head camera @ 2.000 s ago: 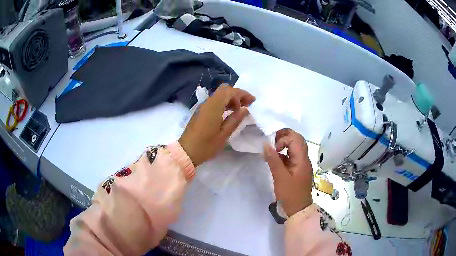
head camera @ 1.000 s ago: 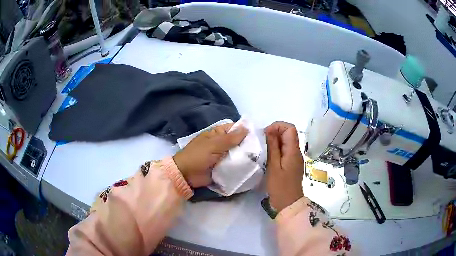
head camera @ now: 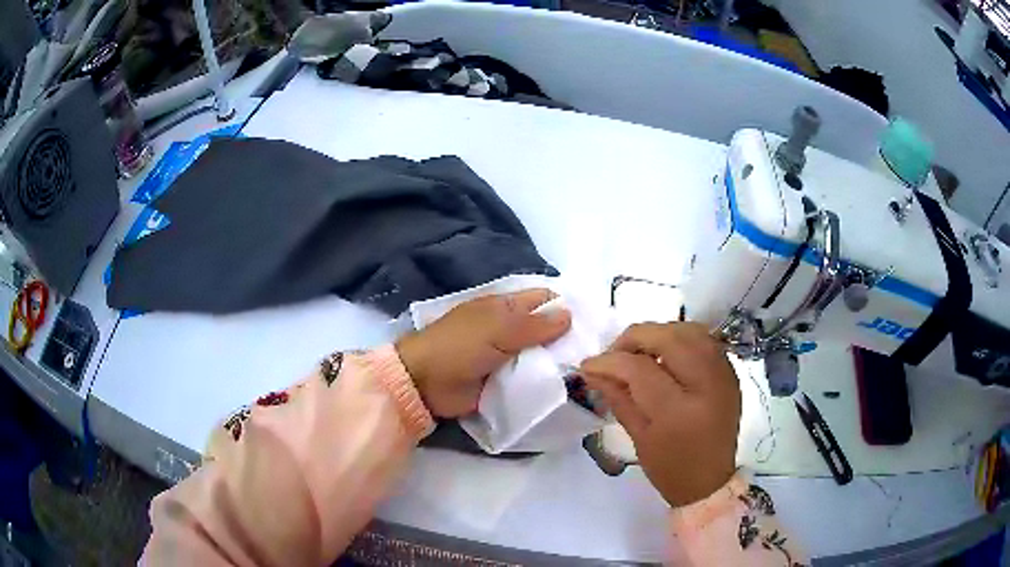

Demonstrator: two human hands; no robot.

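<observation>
The white pocketing [head camera: 521, 401] is bunched and folded in front of me, left of the needle area. My left hand [head camera: 476, 349] grips it, thumb on top. My right hand [head camera: 665, 399] has its fingertips pinched at the cloth's right edge, by a small dark spot; what exactly they pinch is hidden. The dark grey garment panel [head camera: 321, 227] lies to the left and runs under the white cloth, with a dark edge showing below it.
The white sewing machine [head camera: 775, 244] stands at right. Black thread snips [head camera: 823, 441] and a dark red-edged slab [head camera: 882, 397] lie by its base. Orange-red and yellow loops [head camera: 28, 316] are at far left. Checked cloth [head camera: 426, 69] lies at the back.
My right hand has moved down and right, now over the area just left of the needle. My left hand still holds the white cloth, which is folded differently. The grey panel has barely moved.
</observation>
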